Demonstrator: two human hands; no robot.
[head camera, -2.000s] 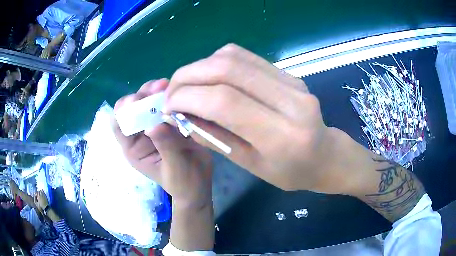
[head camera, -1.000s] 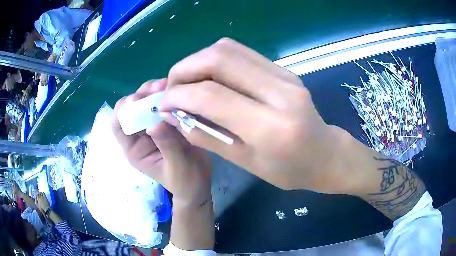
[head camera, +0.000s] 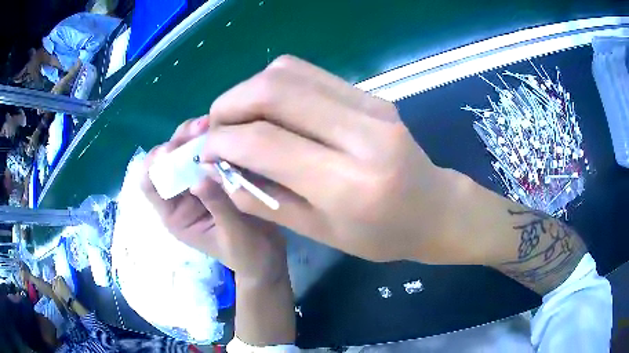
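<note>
My left hand (head camera: 231, 238) holds a white plastic housing (head camera: 178, 169) with a small dark hole in its face. My right hand (head camera: 331, 162) is in front of it, its fingertips at the housing's right end. My right hand grips a thin white lead assembly (head camera: 255, 189), whose stick points down and to the right. Its inner end meets the housing beside my fingertips; the exact contact is hidden by the fingers.
A tangled pile of lead assemblies (head camera: 534, 138) lies on the dark bench at right, beside a clear plastic box (head camera: 612, 103). Small shiny parts (head camera: 412, 287) lie near the front. A bulky white bag (head camera: 155, 269) and blue bin (head camera: 225, 286) are at left. The green conveyor (head camera: 227, 62) runs behind; people sit at far left.
Both hands, with the housing and the lead, have moved slightly to the left in the view. The grips look much the same.
</note>
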